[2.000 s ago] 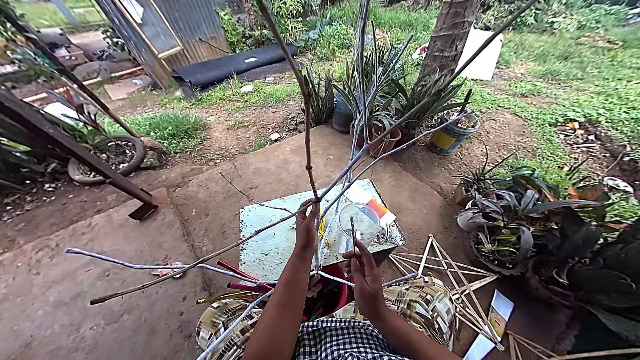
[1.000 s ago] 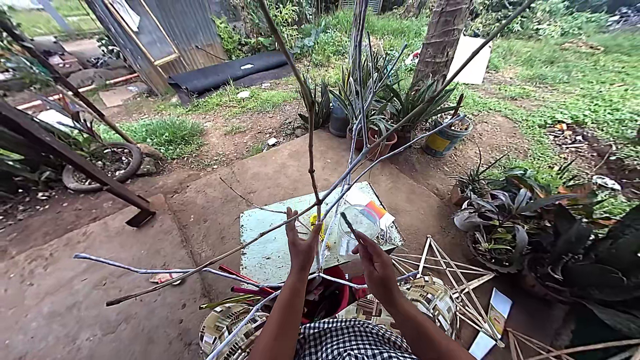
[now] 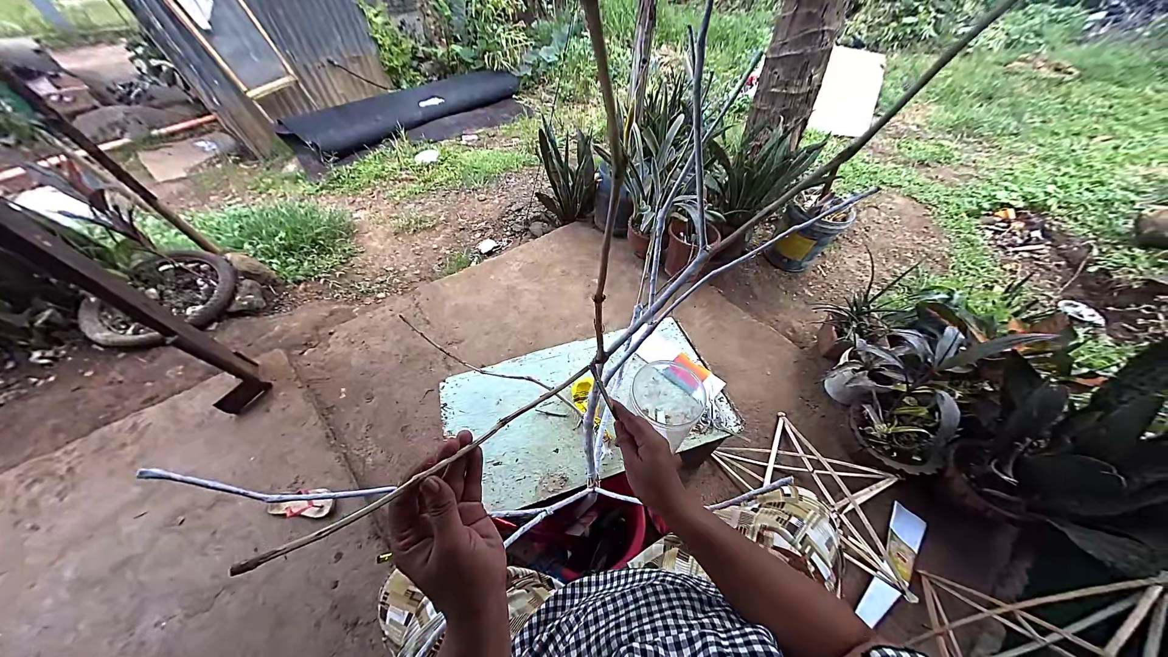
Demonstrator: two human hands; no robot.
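My left hand (image 3: pixel 449 525) pinches the lower length of a bare brown branch (image 3: pixel 525 412), which slants up to the right and forks above the board. My right hand (image 3: pixel 646 456) is closed around a thin dark tool or stick, its tip close to the fork; its kind cannot be told. Pale painted branches (image 3: pixel 589 447) stand joined upright in front of me, with arms spreading low on both sides. Just beyond my right hand, a clear plastic cup (image 3: pixel 669 394) stands on the worn pale-green board (image 3: pixel 511 429), near a yellow packet (image 3: pixel 582 394).
A red container (image 3: pixel 630 538) sits between my knees. Stick-built star frames (image 3: pixel 812 474) lie at the right, near potted plants (image 3: pixel 903 411). A sandal (image 3: pixel 301 504) lies on the concrete at the left. A slanted metal post (image 3: pixel 128 301) and a tree trunk (image 3: pixel 794 73) stand farther off.
My left hand has moved down and left, from beside the fork to the branch's lower length, and its fingers have closed on it. My right hand has moved left, toward the fork.
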